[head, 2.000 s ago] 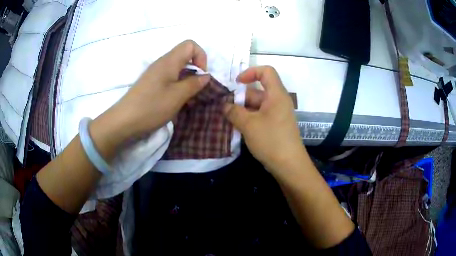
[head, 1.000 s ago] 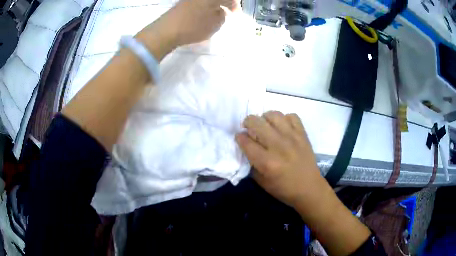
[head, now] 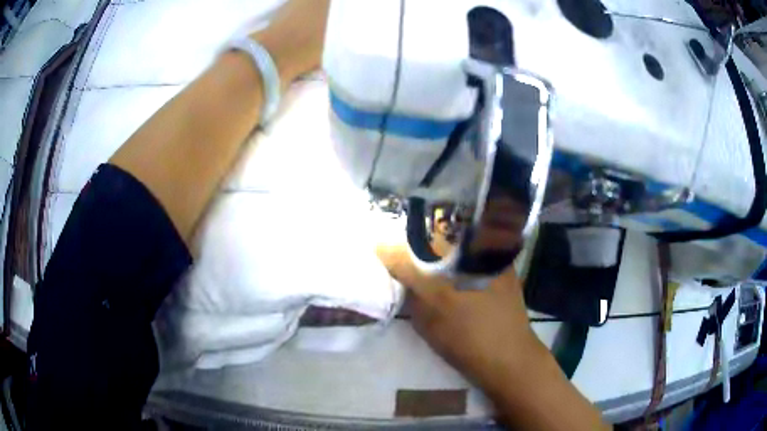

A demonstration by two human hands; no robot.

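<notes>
The white padded lining panel [head: 252, 252] lies bunched on the left of the machine table, washed out by the lamp near the needle. A bit of checked shell fabric [head: 336, 316] shows at its front fold. The white sewing machine head [head: 420, 76] with a blue stripe hides the needle area. Of my left arm, only the forearm with a pale bracelet shows; my left hand is hidden or cut off at the top. My right hand [head: 446, 295] is at the panel's right edge, partly behind the machine head; its fingertips are glared out, so its grip is unclear.
A black rectangle [head: 576, 274] lies right of my right hand, over a dark strap [head: 570, 349]. A thin checked strip [head: 662, 345] hangs further right. A brown patch [head: 431, 402] is at the table's front edge. More quilted fabric [head: 126, 126] spreads at left.
The view has shifted so the machine head now covers the centre. Earlier, the checked corner was between both hands; it then folded under the white panel. My left hand has gone out of sight.
</notes>
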